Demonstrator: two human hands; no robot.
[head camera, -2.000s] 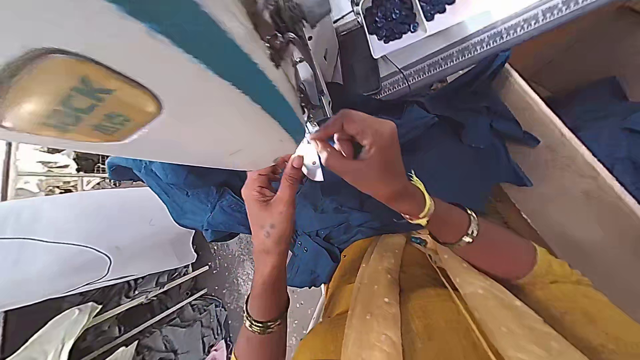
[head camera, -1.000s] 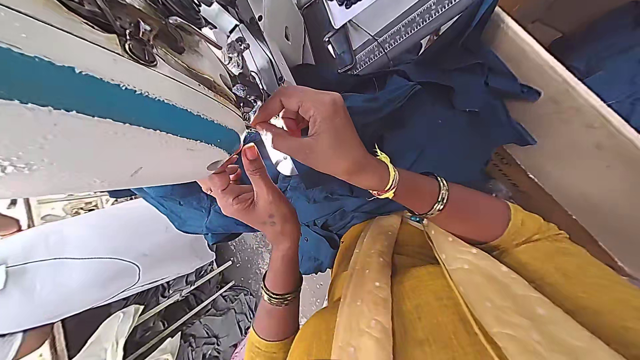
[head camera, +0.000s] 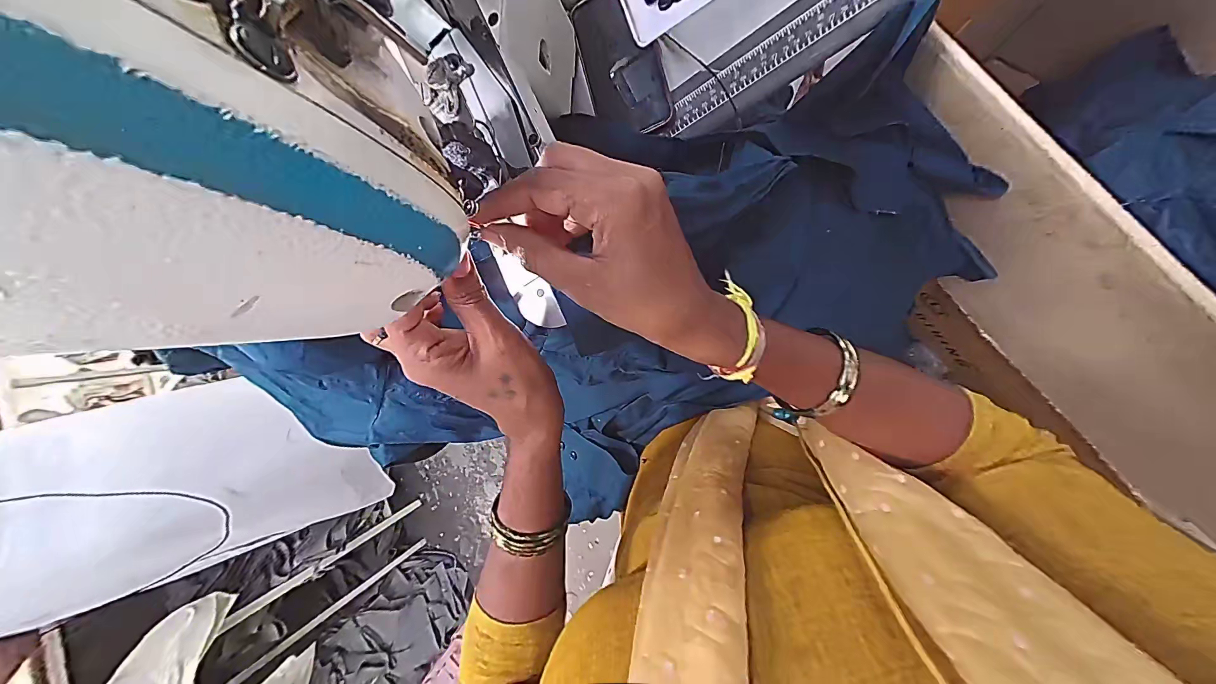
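Note:
The white and teal head of an industrial sewing machine (head camera: 237, 218) fills the upper left. At its needle end, my right hand (head camera: 608, 237) pinches thumb and forefinger together beside a small metal part; something thin and reddish shows at the fingertips, too small to name. My left hand (head camera: 475, 356) is raised just below, thumb up against the underside of the machine's end, its fingertips partly hidden; whether it grips anything is unclear. Dark blue fabric (head camera: 807, 228) lies under and behind both hands. A white plate (head camera: 537, 299) shows between them.
A white tray (head camera: 655, 19) with dark pieces and a ruler strip (head camera: 769, 66) are at the top. A pale board edge (head camera: 1073, 256) runs down the right, with more blue cloth (head camera: 1140, 142) beyond. White paper (head camera: 142, 475) with a drawn curve lies left, above dark cloth (head camera: 399, 608) and thin sticks.
The view has shifted since two seconds ago. My left hand has left the white plate, where its fingers were, and is now under the machine's end; my right hand is now at the needle end.

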